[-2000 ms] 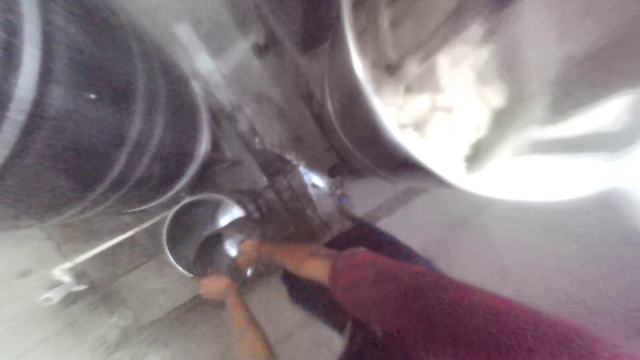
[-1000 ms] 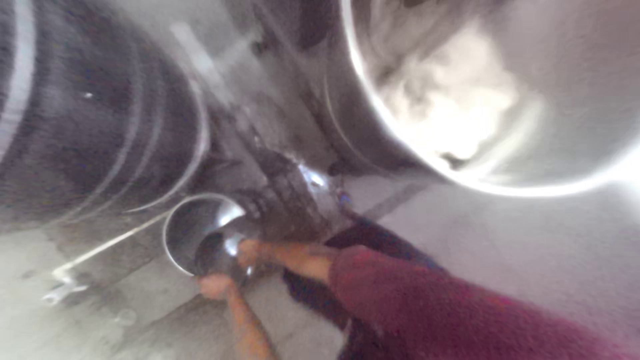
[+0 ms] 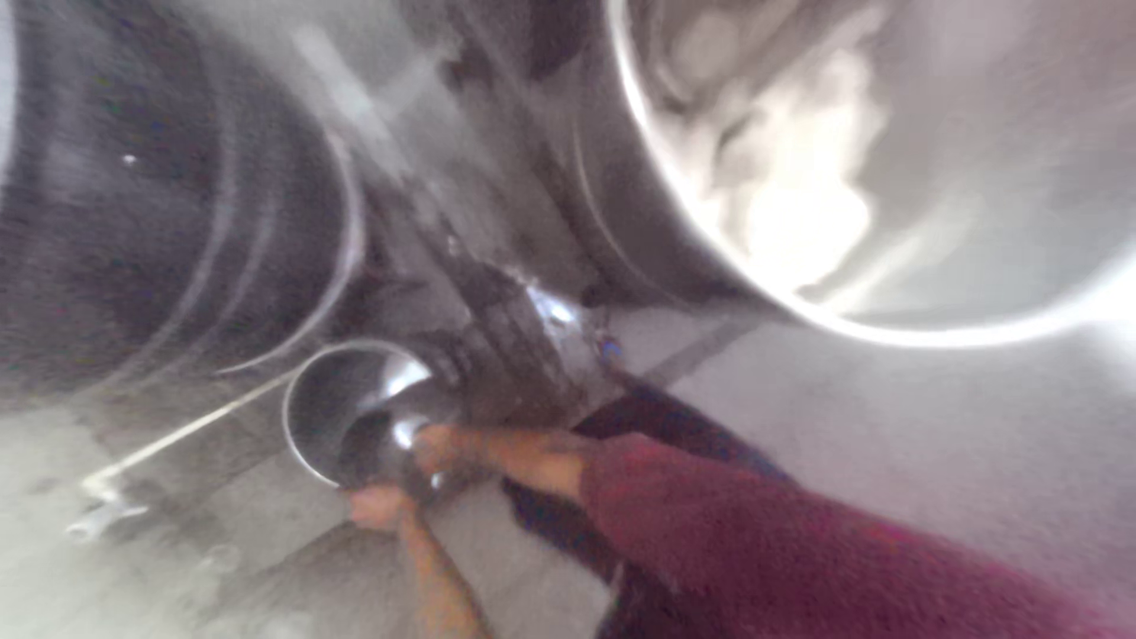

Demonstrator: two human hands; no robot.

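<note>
A round metal pot stands low at the lower left of the view, its opening toward me. My left hand is closed on its near rim. My right hand is at the pot's right side, closed around what looks like the edge of a smaller shiny metal bowl within the pot's opening. Blur hides the fingers and how exactly the bowl is held.
A big dark ribbed drum fills the upper left. At the upper right a large shiny metal vat holds a pale mass. A thin pale pipe with a fitting lies on the concrete floor. The ground between the vessels looks wet.
The pale mass in the large vat has changed its shape and place. My hands and the pot have stayed where they were.
</note>
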